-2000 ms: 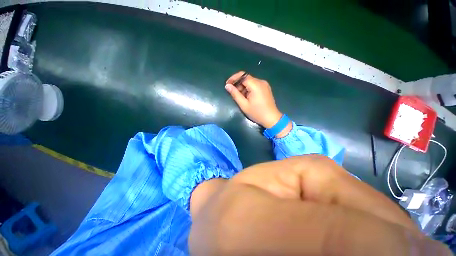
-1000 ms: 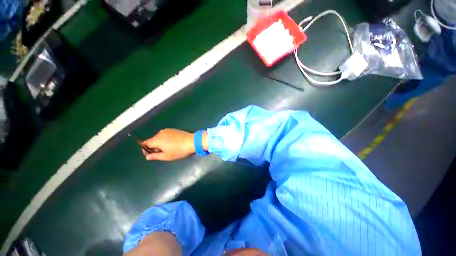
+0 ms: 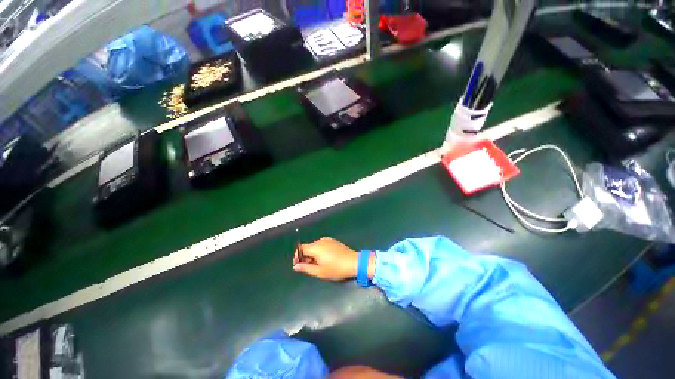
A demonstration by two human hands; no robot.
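Note:
My right hand (image 3: 326, 260), with a blue wrist strap, is over the dark-green bench mat (image 3: 178, 318). Its fingers are closed on dark tweezers (image 3: 299, 250), tip pointing towards the conveyor. No work piece shows under the tip. Of my left hand (image 3: 366, 372) only a strip of skin, hand or wrist, shows at the bottom edge beside its blue sleeve; its fingers are cut off. A slim black stick (image 3: 488, 219) lies on the mat to the right.
A red tray (image 3: 448, 169) with white contents, a looped white cable (image 3: 544, 220) and a clear plastic bag (image 3: 629, 200) are on the right. Open devices (image 3: 209, 142) sit on the green conveyor beyond the white edge (image 3: 222, 238). A white holder (image 3: 466, 122) holds pens or tools.
The view has swung round and lifted, so the conveyor and its devices now show. The large bare hand or arm close to the camera has dropped mostly out of view. My right hand keeps the tweezers.

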